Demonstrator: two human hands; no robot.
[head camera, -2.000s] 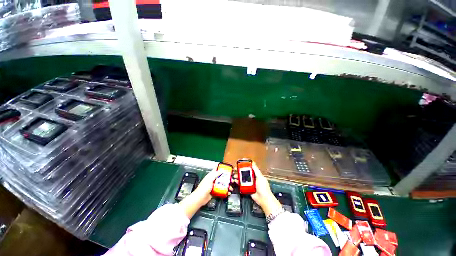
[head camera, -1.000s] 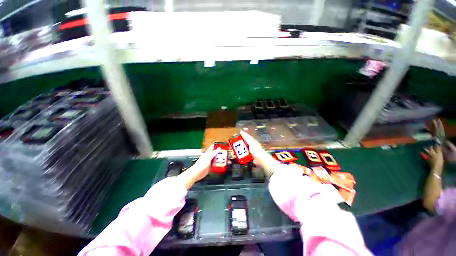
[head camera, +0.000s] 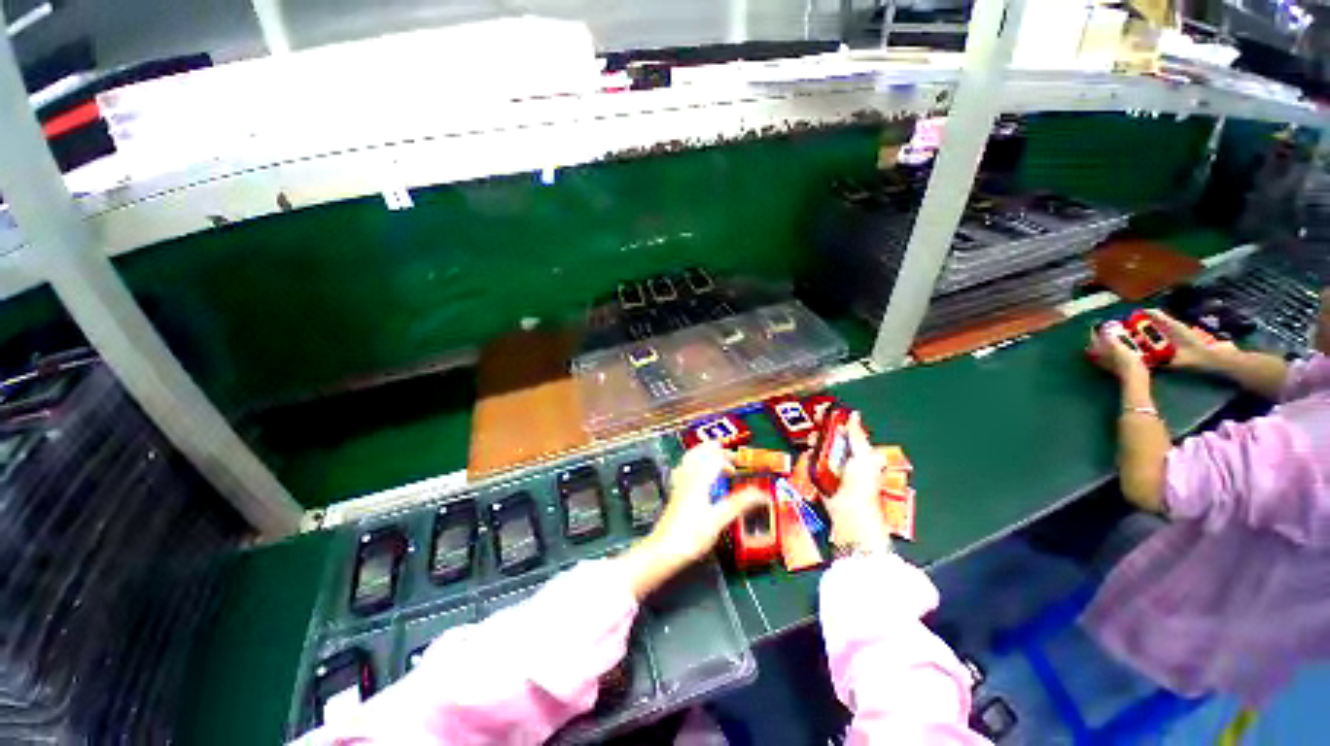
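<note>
A clear blister tray (head camera: 697, 641) holds several dark phones (head camera: 518, 531) in its pockets. My right hand (head camera: 861, 499) holds a red-framed phone (head camera: 833, 449) tilted over a loose heap of orange cards (head camera: 801, 542). My left hand (head camera: 691, 513) is over the tray's right edge, thumb and fingers spread around the near side of another red-framed phone (head camera: 754, 528); whether it grips this phone is unclear. More red-framed phones (head camera: 792, 418) lie behind the hands. A small blue piece (head camera: 801, 504) shows among the cards.
Behind are a brown board (head camera: 522, 397) and a clear tray with phones (head camera: 686, 373). A ridged tray stack (head camera: 66, 583) stands left; another (head camera: 992, 262) stands beyond the post (head camera: 938, 219). At right, a person in pink (head camera: 1211, 481) holds a red item above the green bench (head camera: 977, 445).
The view has swung right, bringing the other person more into view. My hands have parted and moved from above the tray to the red phones and orange cards.
</note>
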